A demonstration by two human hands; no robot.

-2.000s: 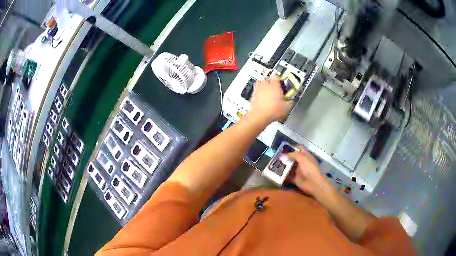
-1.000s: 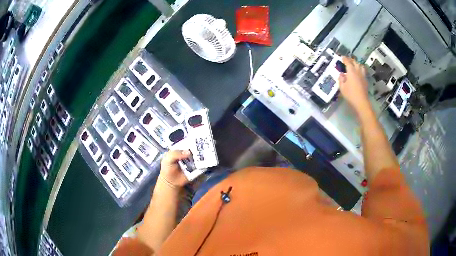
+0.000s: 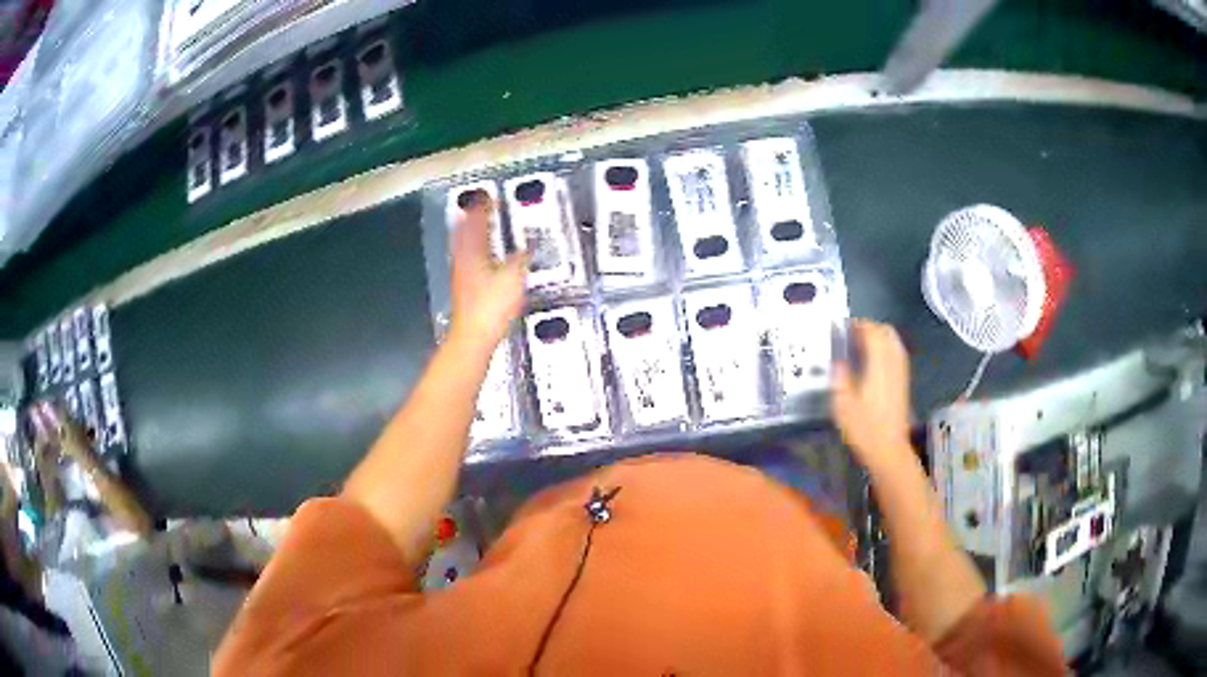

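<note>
A clear blister tray (image 3: 847, 294) lies in front of me with white phone units in two rows, most showing a dark oval and dark markings. My left hand (image 3: 486, 278) is over the top left phone unit (image 3: 473, 201), fingers on it and thumb to its right; whether it grips the unit is hidden. My right hand (image 3: 874, 384) is blurred at the tray's right edge, beside the lower right phone unit (image 3: 800, 331). A dark patch shows at its fingers; I cannot tell if it holds anything.
A white fan (image 3: 986, 278) and red bag (image 3: 1046, 291) stand right of the tray. A machine (image 3: 986, 496) with a phone in its fixture is at lower right. More phones lie beyond the pale rail (image 3: 635, 132) and at far left, where another person's hand (image 3: 66, 443) reaches in.
The view has turned from the machine to the tray. My right hand has left the machine fixture. My left hand has moved onto the tray; the two phones it held are no longer seen in it.
</note>
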